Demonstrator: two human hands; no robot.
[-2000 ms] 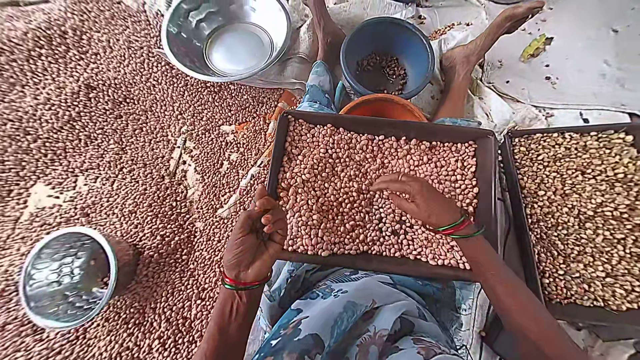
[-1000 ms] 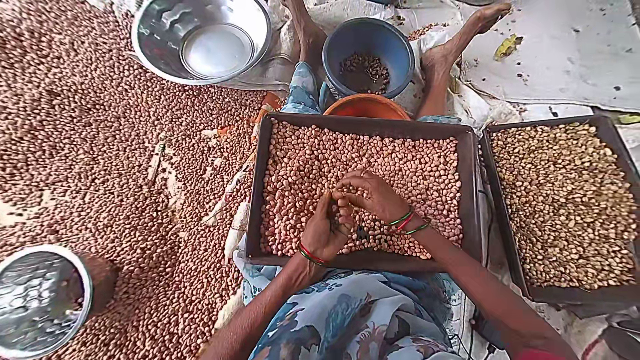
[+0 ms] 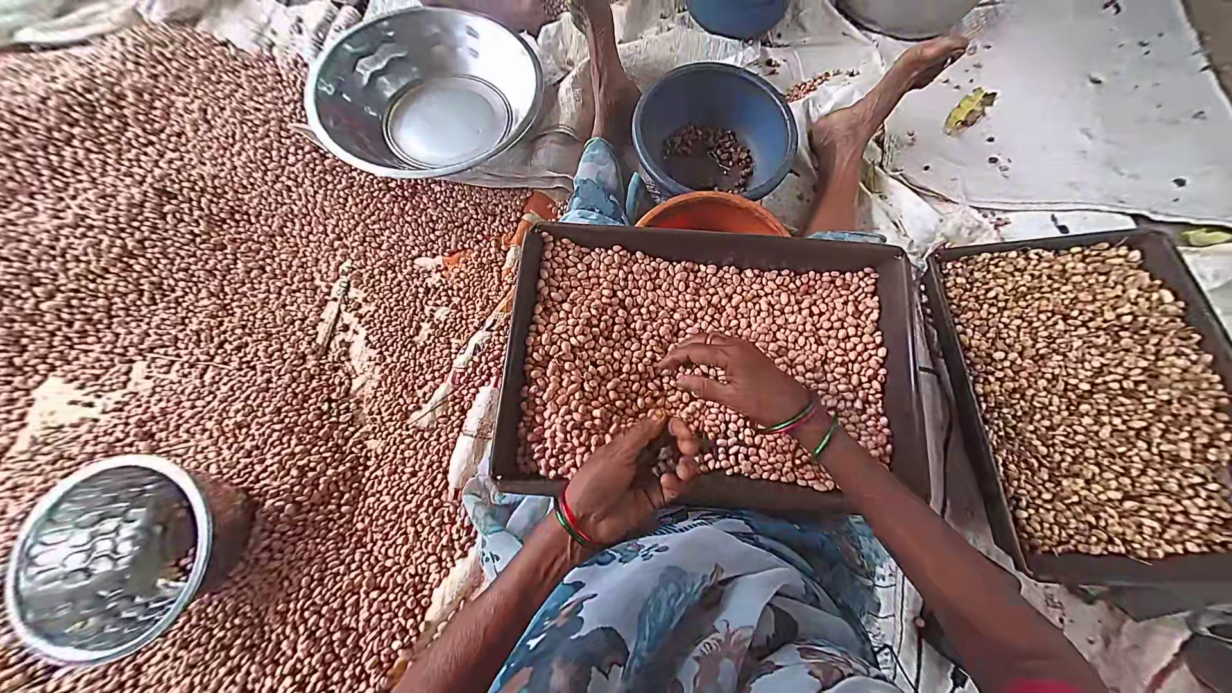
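A dark rectangular tray on my lap holds a layer of pinkish-brown nuts or seeds. My left hand is cupped palm up over the tray's near edge, with a few small dark pieces in its curled fingers. Just above and to its right, my right hand hovers low over the nuts, palm down with fingers spread a little; nothing shows in it, though its fingertips' undersides are hidden. Both wrists wear red and green bangles.
Left of me spreads a large heap of nuts, bearing a metal pot. Beyond stand a steel basin, a blue bowl with dark bits and an orange bowl. A second dark tray of paler nuts lies right.
My right hand has moved away from my left, where the two met one second ago. My left hand, at the tray's left edge two seconds ago, is now over its near edge.
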